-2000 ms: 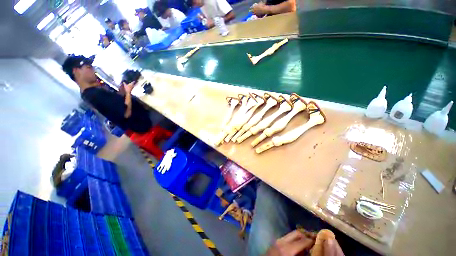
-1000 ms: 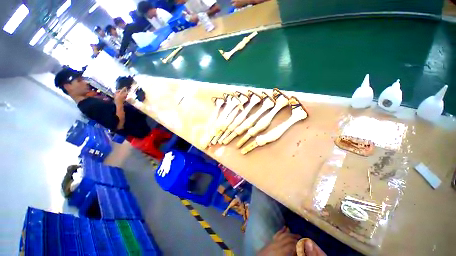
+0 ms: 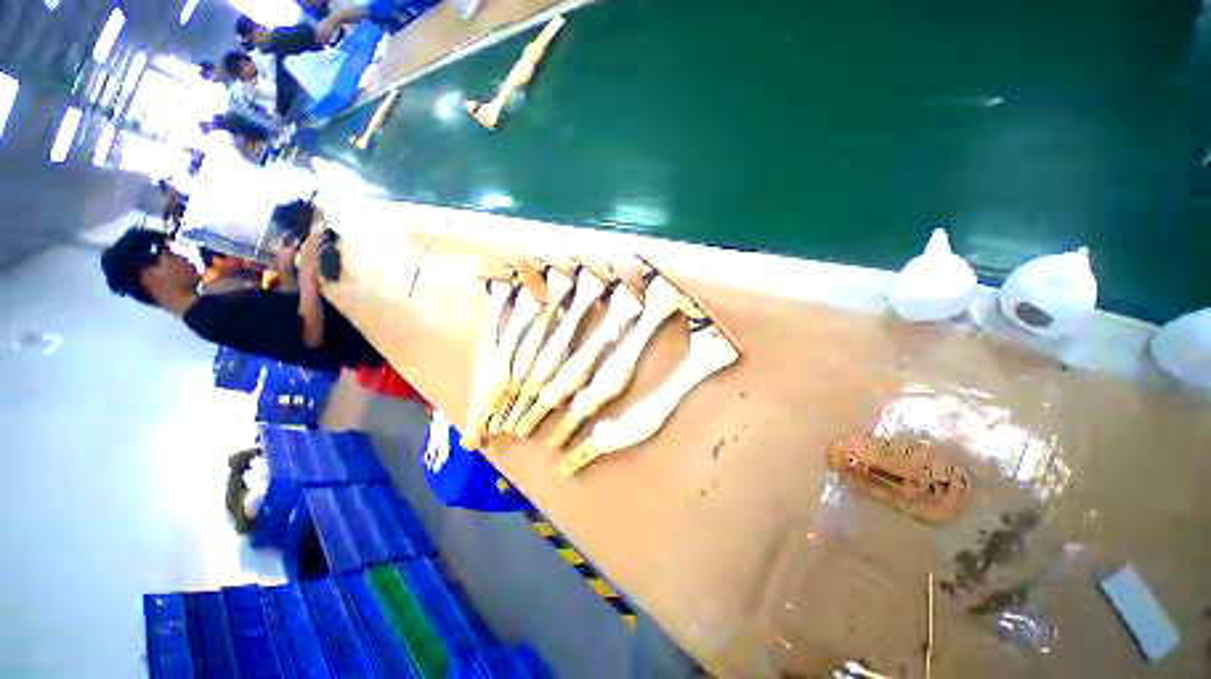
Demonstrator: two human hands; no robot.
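Note:
Several tan leg parts (image 3: 651,411) lie side by side in a row on the bench, their dark-edged foot ends toward the belt and peg ends toward the bench's near edge. An orange-brown oval sole piece (image 3: 903,478) lies flat on the clear, stained work sheet (image 3: 797,584). A thin pale stick (image 3: 930,623) lies nearer on the sheet. A bit of the whitish glue dish (image 3: 861,670) shows at the bottom edge. Neither of my hands is in view.
White glue bottles (image 3: 934,281) stand along the green conveyor belt (image 3: 797,133), which carries two leg parts (image 3: 521,77). A small white block (image 3: 1138,613) lies right of the sheet. A person in black (image 3: 252,318) sits at far left. Stacked blue crates (image 3: 359,511) stand on the floor.
The view has moved closer over the bench and tilted. My hands and the piece they held have left the picture at the bottom. The glue dish is now almost cut off.

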